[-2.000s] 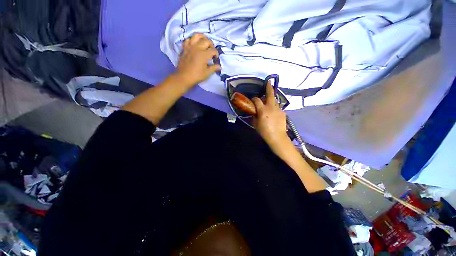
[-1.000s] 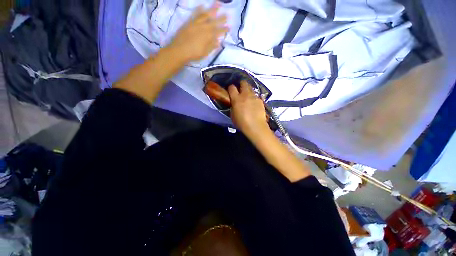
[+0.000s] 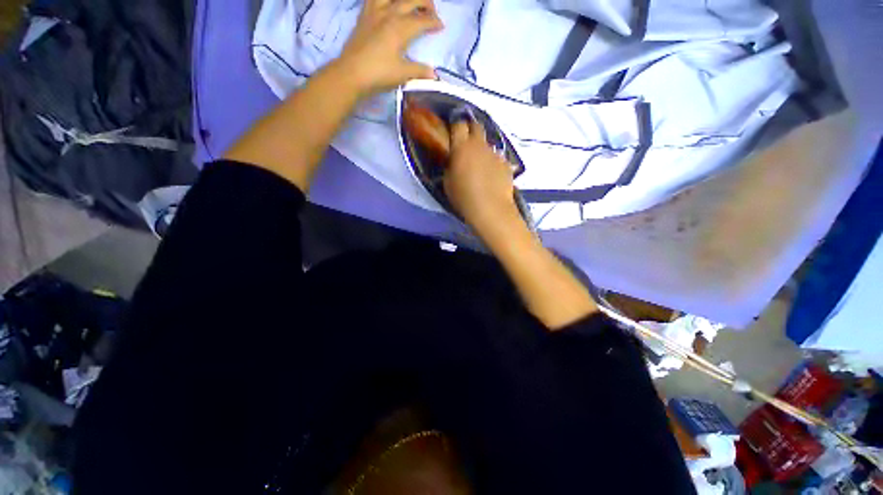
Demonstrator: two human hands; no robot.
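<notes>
The garment [image 3: 571,135], pale blue-white with dark lines and strips, lies rumpled on the purple pressing table cover [image 3: 668,256]. The steam iron [image 3: 418,172], dark with a pale metal rim and an orange-brown handle, rests on the pale cloth near the table's front edge, its tip pointing away from me. My right hand [image 3: 476,174] is closed on the iron's handle. My left hand [image 3: 392,43] is on or just above the cloth beyond the iron's tip, fingers spread and holding nothing that I can see. The thumb area is close to the tip.
A pale hose and cord [image 3: 716,370] run off to the lower right. Dark grey garments [image 3: 97,106] are heaped at the left. A blue-edged pale table [image 3: 852,300] stands at the right. Red packages [image 3: 786,440] and scraps lie at lower right.
Since one second ago, the iron has moved forward with my right hand and turned to point more away from me. Since two seconds ago, both the garment and the iron have shifted left.
</notes>
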